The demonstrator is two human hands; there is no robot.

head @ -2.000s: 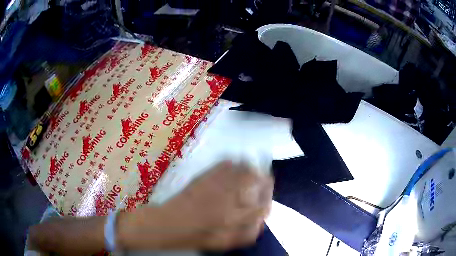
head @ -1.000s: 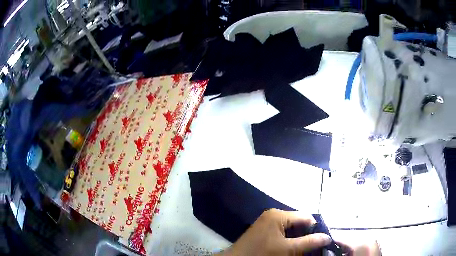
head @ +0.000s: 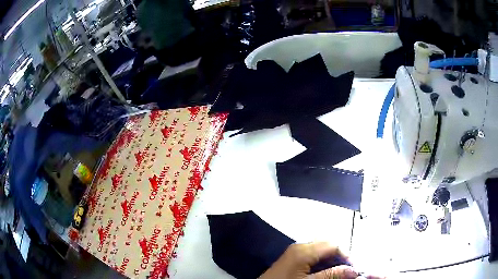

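My left hand (head: 308, 263) is at the bottom edge, cut off by it, with fingers bent; what it holds is hidden. A dark angular fabric panel (head: 245, 242) lies flat on the white table, its right end by my left hand. Only a glaring sliver beside my left fingers may be my right hand; I cannot make it out. Another dark panel with a pale stitch line (head: 322, 186) lies left of the needle area. The off-white sewing machine head (head: 437, 120) stands at the right, its needle area in bright glare.
A heap of dark cut pieces (head: 295, 90) lies at the back before a curved white rim (head: 327, 43). A red-printed tan board (head: 153, 185) flanks the table at left. A blue hose (head: 384, 113) runs behind the machine head. A person in dark green (head: 164, 24) is at the back.
The view has tilted up, so the table sits lower. My left hand, first blurred over the table, moved right to the bottom edge by the panel. Fingertips seen beside it one second ago are now largely cut off.
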